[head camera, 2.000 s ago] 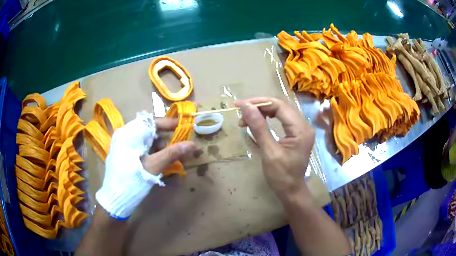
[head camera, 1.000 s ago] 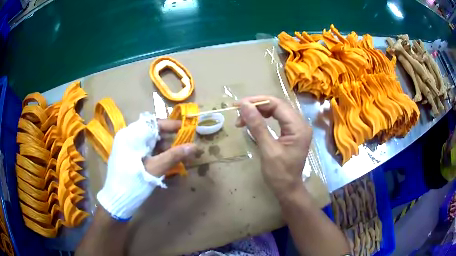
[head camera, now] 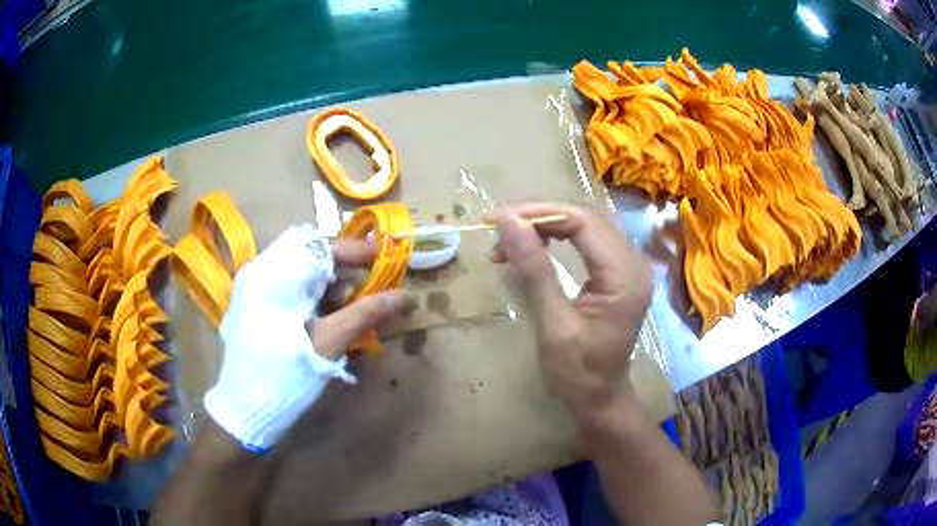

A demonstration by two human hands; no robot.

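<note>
My left hand (head camera: 283,334), in a white knit glove with bare fingertips, holds a bent orange strip (head camera: 386,262) upright between thumb and fingers. My right hand (head camera: 581,298) is bare and grips a thin pale glue stick (head camera: 532,221) between thumb and forefinger. The stick's tip lies at the upper part of the held strip; whether it touches cannot be told. The white glue cup (head camera: 434,253) stands just behind the strip, partly hidden by it and the stick. The lower end of the strip is partly hidden by my thumb.
An orange oval ring (head camera: 354,154) lies on the cardboard (head camera: 473,411), with orange loops (head camera: 216,257) at left. Orange strips are rowed at the left edge (head camera: 77,339) and heaped at right (head camera: 760,205), with tan strips (head camera: 858,144) beyond. A green surface (head camera: 226,62) runs behind.
My left hand has shifted slightly right with the held strip, which now covers more of the cup. My right hand and the stick have moved slightly right.
</note>
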